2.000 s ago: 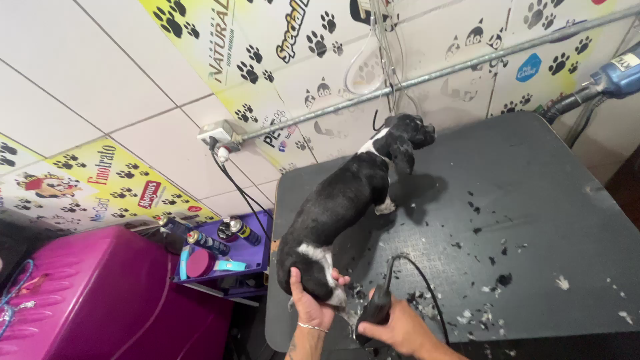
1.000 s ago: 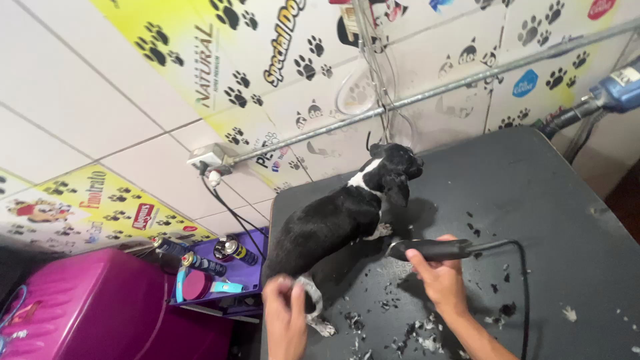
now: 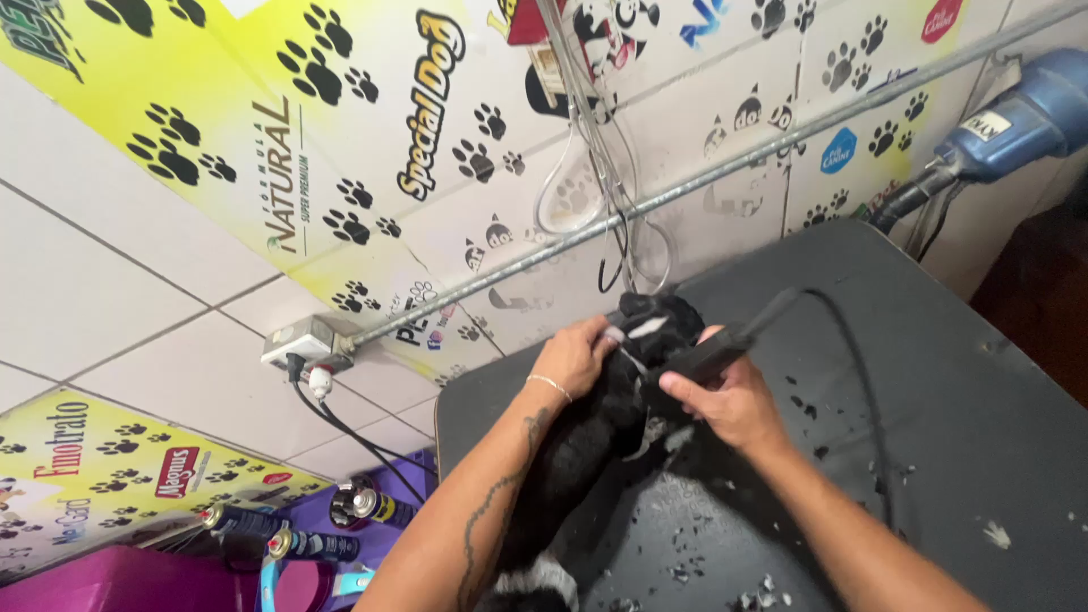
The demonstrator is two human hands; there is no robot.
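Observation:
A black and white dog [image 3: 565,476] stands on the dark grooming table [image 3: 960,408], its head toward the wall and its rump at the bottom edge. My left hand [image 3: 574,357] is at the side of its neck, the fingertips by a pale band there that I cannot make out clearly. In my right hand [image 3: 722,399] is a black corded hair clipper [image 3: 701,357], its front end against the dog's neck, where the blade is hidden. The clipper's cord [image 3: 863,382] curves over the table to the right. The dog's face is turned away.
Cut hair tufts [image 3: 761,595] lie scattered on the table. A metal pipe [image 3: 680,200] with hanging cables [image 3: 595,127] runs along the wall to an outlet box [image 3: 310,344]. A blue dryer [image 3: 1020,119] is at upper right. Spray cans [image 3: 319,544] stand on a purple cart [image 3: 416,480] at lower left.
Both hands have moved from the dog's rear to its neck. The clipper, by the rump at first and beside the chest a second ago, is now at the neck.

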